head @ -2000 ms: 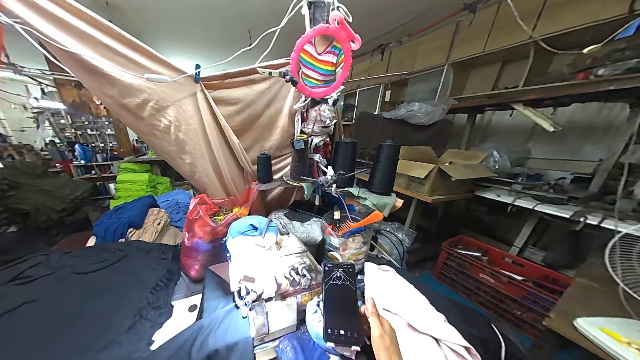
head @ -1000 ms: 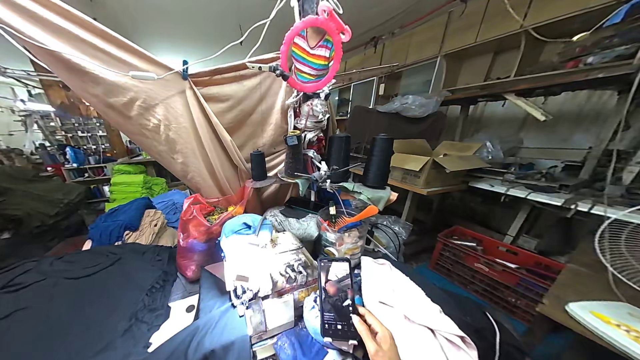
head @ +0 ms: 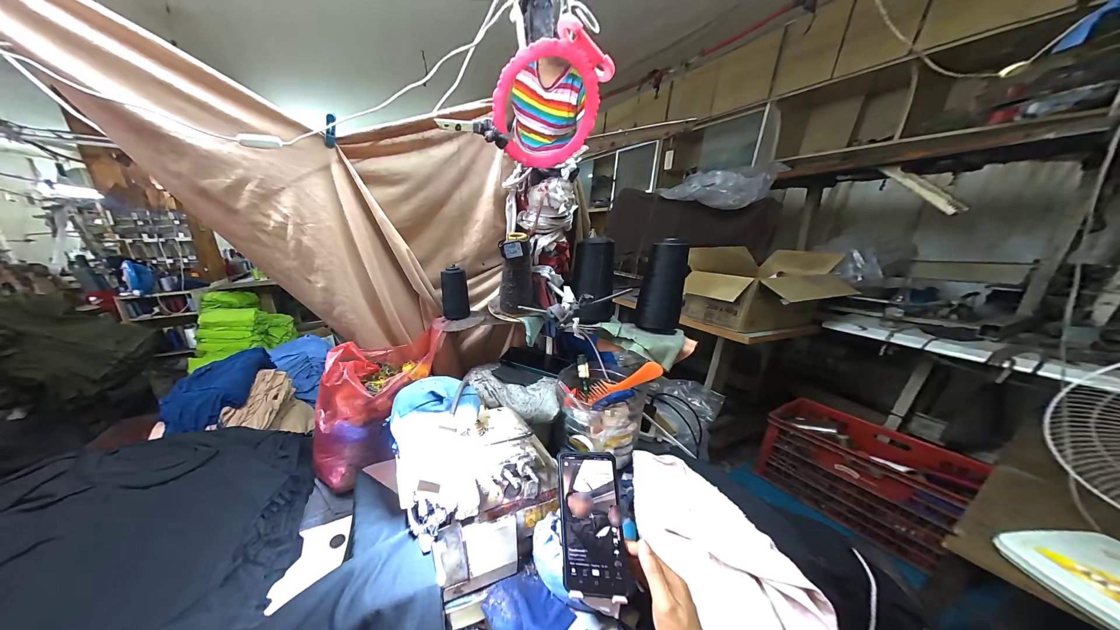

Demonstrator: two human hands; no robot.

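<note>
My right hand (head: 663, 588) comes in at the bottom, its fingertips beside the right edge of a black smartphone (head: 591, 523). The phone stands upright on a small pale stand (head: 600, 602), its screen lit; whether a finger touches it cannot be told. Just left is an overlock sewing machine (head: 477, 490) partly covered with white and blue cloth. Pale pink fabric (head: 717, 542) lies right of the hand. Behind the phone, a clear tub (head: 604, 429) holds an orange comb (head: 628, 381) and small items. My left hand is out of view.
Black thread cones (head: 662, 287) stand behind on the thread stand. Dark fabric (head: 140, 525) covers the left side, near a red plastic bag (head: 354, 420). To the right are an open cardboard box (head: 744, 293), a red crate (head: 875, 486) and a fan (head: 1089, 429). A pink ring (head: 500, 96) hangs above.
The phone's screen shows a different picture from before. My right hand stays at the phone's right side, its fingers in a slightly changed pose.
</note>
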